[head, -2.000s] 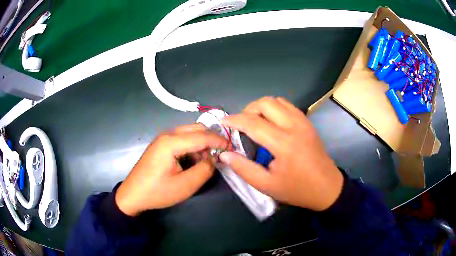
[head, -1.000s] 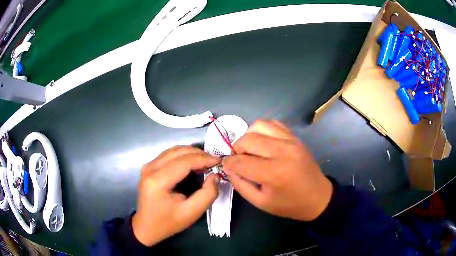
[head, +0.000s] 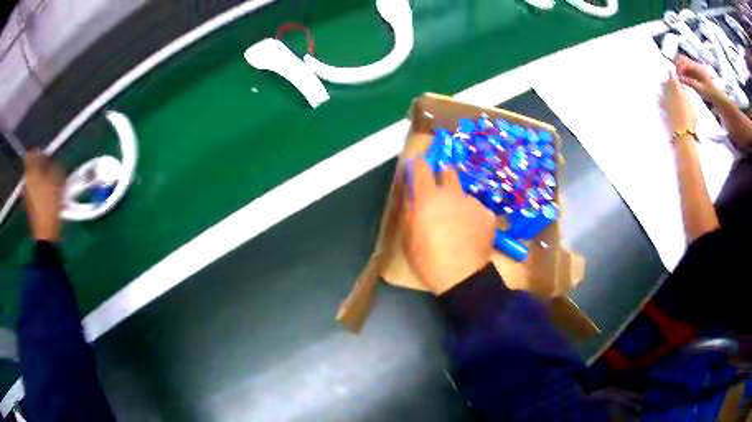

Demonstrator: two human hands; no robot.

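A brown cardboard box (head: 383, 247) holds many blue battery cells (head: 519, 169) with thin red and dark wires. My right hand (head: 449, 227) reaches into its left side, fingertips among the cells; whether it grips one is hidden. My left hand (head: 43, 194) is blurred at the far left, over the green conveyor. It is beside a white curved unit (head: 124, 165) with a blue part inside; I cannot tell whether it touches it.
Another open white housing half (head: 289, 70) with a curved arm (head: 363, 72) lies on the conveyor (head: 214, 165). White edging (head: 247, 216) borders the dark bench (head: 272, 330). At right, another person's hands (head: 688, 78) work over white sheeting (head: 610, 107) near piled white parts (head: 713, 49).
The view has swung right. My hands have left the housing and moved apart, the left over the conveyor and the right into the box. The housing half they held is no longer between them.
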